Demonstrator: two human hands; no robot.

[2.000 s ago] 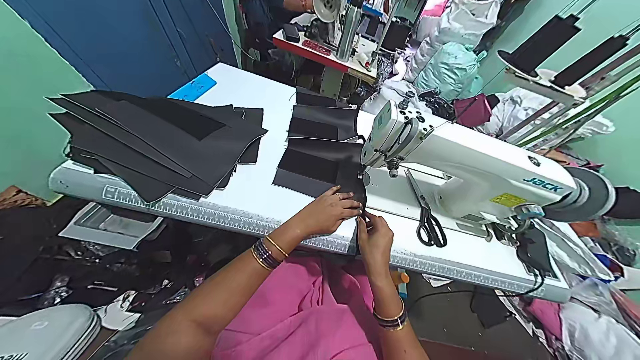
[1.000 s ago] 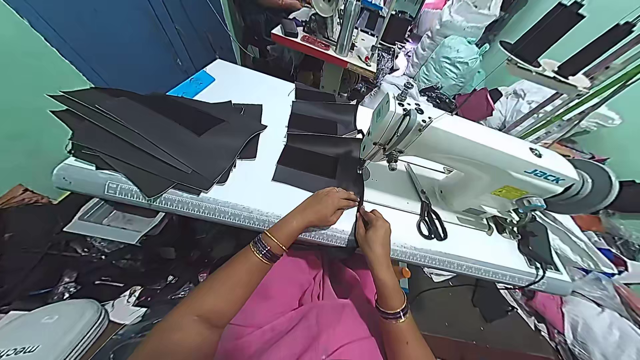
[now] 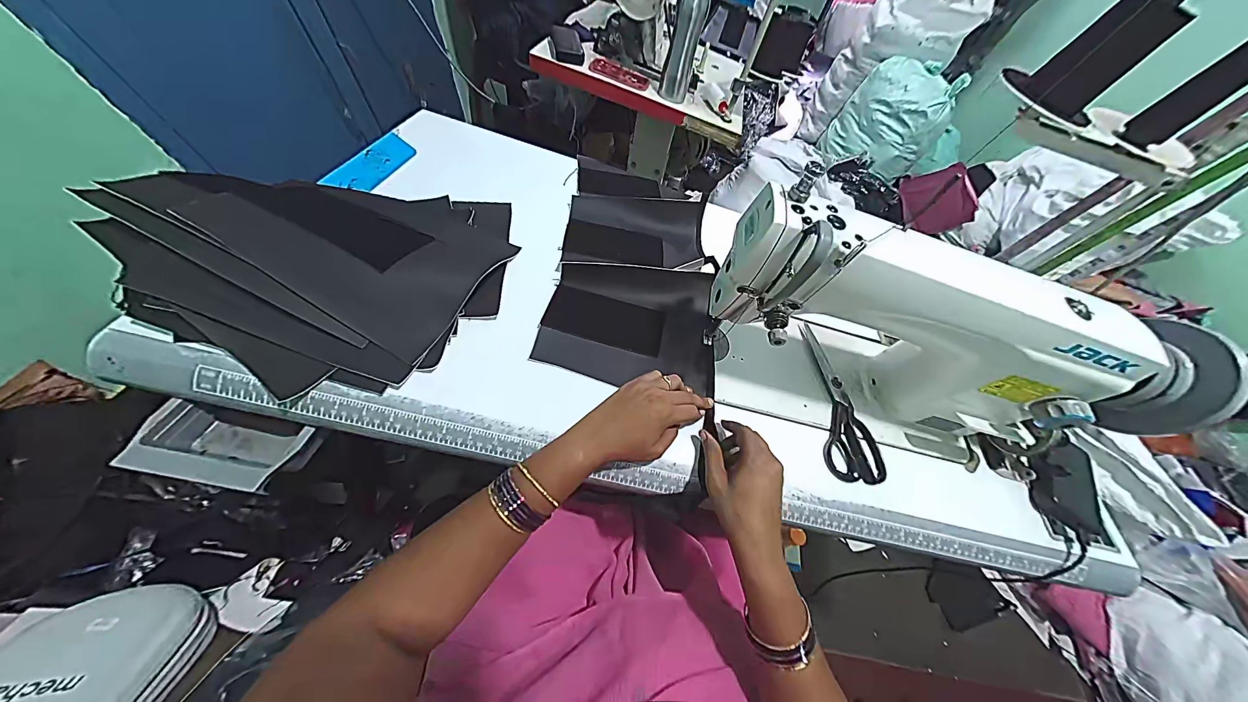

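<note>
A white Jack sewing machine has its needle area over the right edge of a black fabric panel. More black panels trail behind that one. My left hand pinches a narrow black binding strip at the panel's near right corner. Just to the right, my right hand holds the same strip lower down, where it hangs over the table's front edge. Black-handled scissors lie on the machine bed, right of my hands. A fanned stack of black cut panels rests on the table's left part.
The white table carries a printed ruler along its front edge. A blue flat object lies at the back left. Thread cones stand at upper right. Behind are a second machine table and filled plastic bags.
The black panel stays at the needle with both hands close to its near right corner. My left hand has shifted slightly toward me and right along the edge since the oldest frame.
</note>
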